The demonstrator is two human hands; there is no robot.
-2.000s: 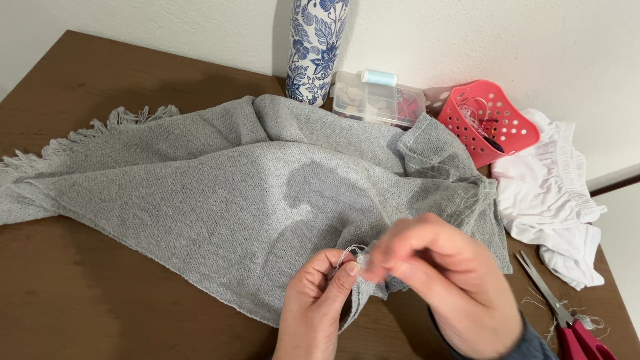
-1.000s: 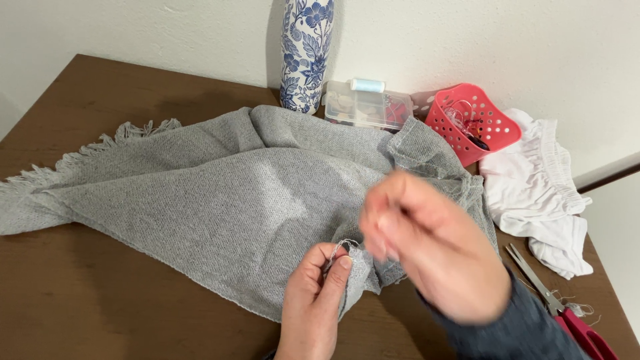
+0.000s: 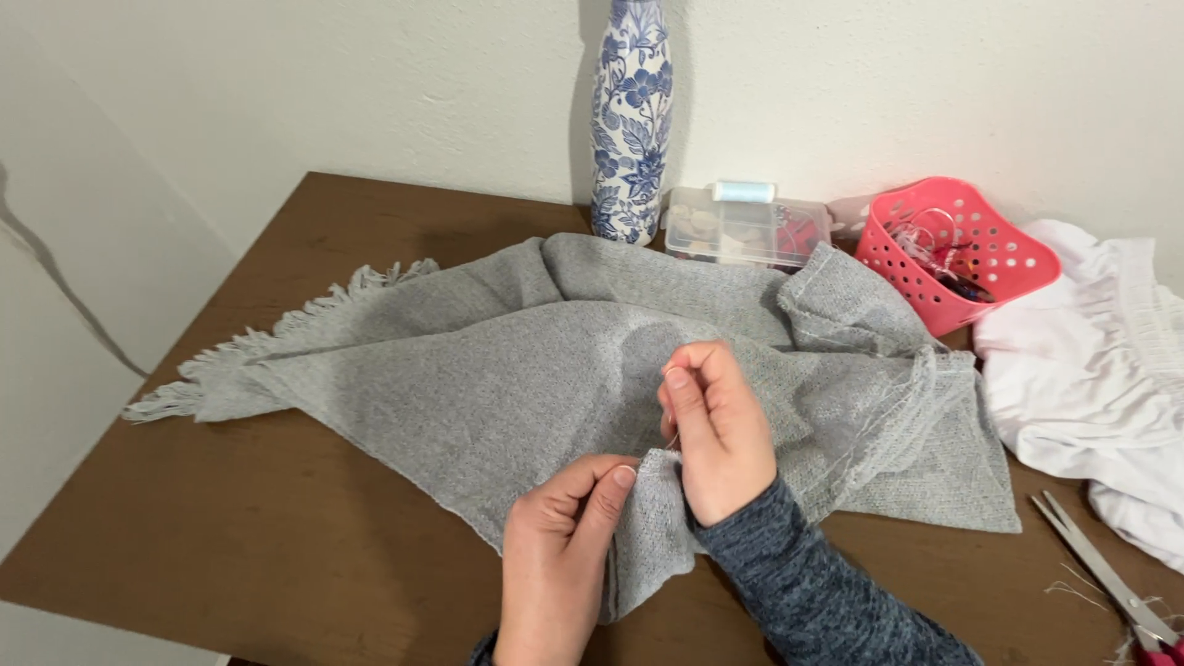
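A grey woven cloth (image 3: 481,388) with a fringed left end lies spread and folded over the brown table. Between thumb and fingers my left hand (image 3: 569,546) pinches a raised edge of it. My right hand (image 3: 717,425) is just above and to the right, thumb and forefinger pressed together, with a thin thread running down from them toward the cloth edge. Whether a needle is in those fingertips is too small to tell. The cloth's far right part has loose, frayed threads.
Behind the cloth stand a blue-and-white floral bottle (image 3: 632,129), a clear compartment box (image 3: 740,231) with a light blue thread spool (image 3: 744,191) on it, and a pink perforated basket (image 3: 962,240). White gathered fabric (image 3: 1073,351) and scissors (image 3: 1096,564) are at right, on the wooden table (image 3: 277,518).
My right hand, raised and blurred a second ago, has come down close to the cloth edge by my left hand. The view has shifted left. My left hand keeps its pinch on the cloth.
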